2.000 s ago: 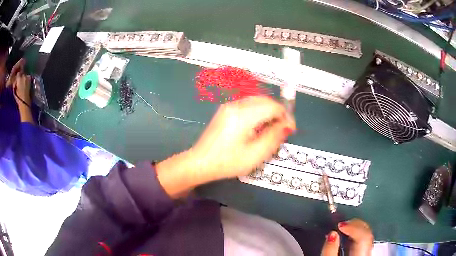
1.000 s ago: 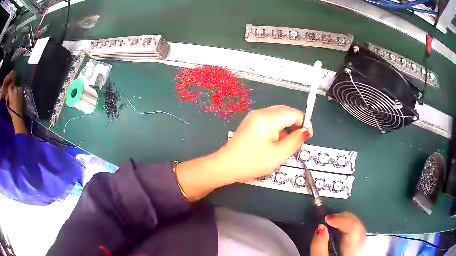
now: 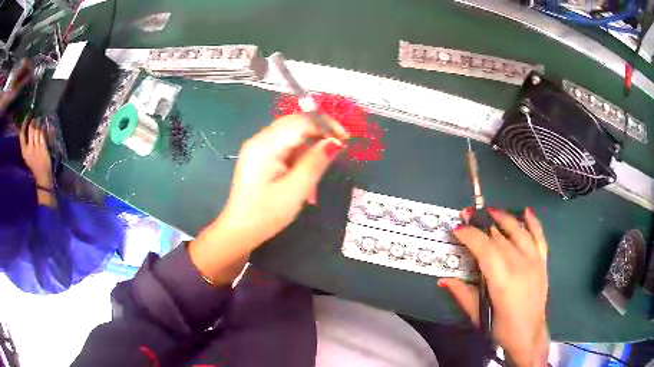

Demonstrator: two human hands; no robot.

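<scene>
My left hand (image 3: 269, 179) grips slim silver-white tweezers (image 3: 292, 77), which slant up and left in front of the red wire pile (image 3: 366, 132). My right hand (image 3: 509, 265) holds the soldering iron (image 3: 474, 175) by its dark handle, with the metal barrel pointing up and away over the mat. Two strip circuit boards lie side by side on the mat: the far one (image 3: 387, 208) and the near one (image 3: 391, 249). My right hand covers their right ends. I cannot tell whether a wire piece is in the tweezers.
A long white rail (image 3: 409, 107) crosses the bench. The fume fan (image 3: 552, 147) stands at right, with a dark holder (image 3: 625, 269) nearer the edge. A board stack (image 3: 204, 63), green-rimmed solder spool (image 3: 136, 130) and black pile (image 3: 178, 136) are at left, near another person's hand (image 3: 36, 150).
My left hand has moved left with the tweezers, towards the red pile. My right hand has moved up and forward, lifting the iron tip away from the boards. The boards' left ends are now uncovered.
</scene>
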